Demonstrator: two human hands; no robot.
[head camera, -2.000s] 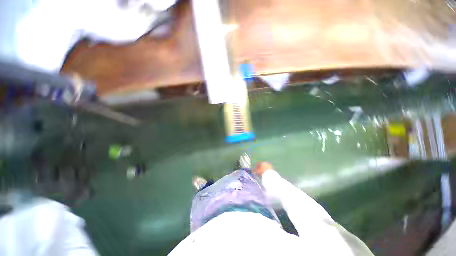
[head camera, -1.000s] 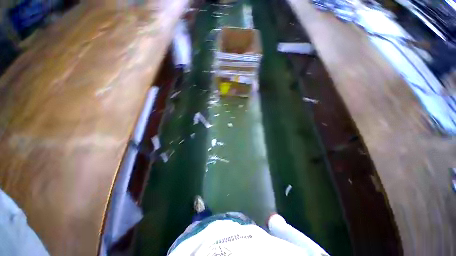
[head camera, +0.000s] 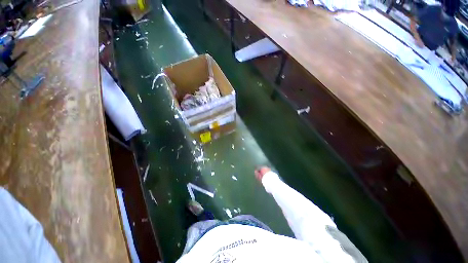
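Note:
My right hand (head camera: 261, 173) hangs low over the green floor, small in the picture, past the white sleeve. No object shows in it, and its finger pose is too small to read. My left hand is out of the picture; only a white sleeve shows at the lower left edge, over the table. A brown cardboard box (head camera: 211, 117) stands open on the floor ahead of my right hand, with pale scraps (head camera: 205, 95) inside. It has a yellow label on its front.
A long brown table (head camera: 61, 133) runs along my left, another (head camera: 333, 77) along my right with white fabric (head camera: 410, 56) on its far side. A person (head camera: 436, 25) is at the upper right. Scraps (head camera: 200, 190) litter the floor. White rolls or sheets (head camera: 119, 102) lie under the left table.
The view has turned and moved forward along the aisle. The box is nearer and its contents show. My right hand has come into clearer view, farther forward.

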